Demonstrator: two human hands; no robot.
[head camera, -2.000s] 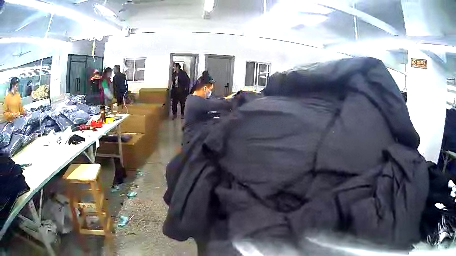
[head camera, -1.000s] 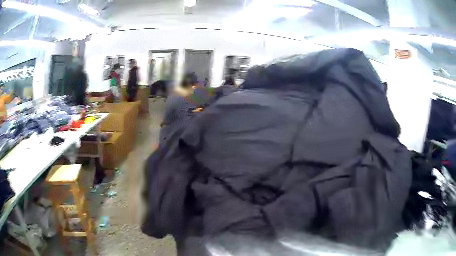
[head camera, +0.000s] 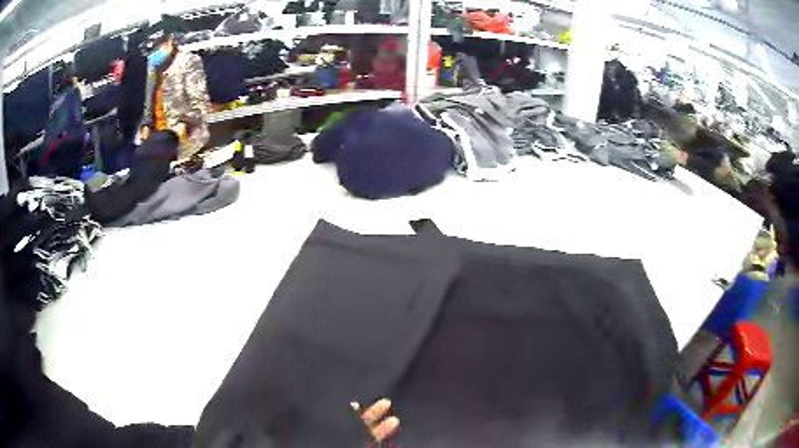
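Note:
A dark grey to black coat [head camera: 526, 350] lies on the white table [head camera: 254, 219] in front of me. Its straight upper edge faces away, and a lighter flat panel on its left overlaps a darker part. A small dark tab sticks up from that edge. A few fingers, which look like my left hand [head camera: 378, 420], show at the bottom centre against the coat; the rest of the hand is hidden or cut off. Whether they grip the cloth cannot be told. My right hand is not in view.
A round navy bundle [head camera: 394, 153], grey garments with white edges [head camera: 491, 131] and a grey cloth [head camera: 184, 197] lie along the far side. Black pieces with white strips [head camera: 57, 227] are at left. A person [head camera: 175, 96] stands beyond. A red stool [head camera: 740, 367] is at right.
The view has swung from the tall dark coat pile and aisle to the table with shelves behind. A flat coat and a few fingers now show.

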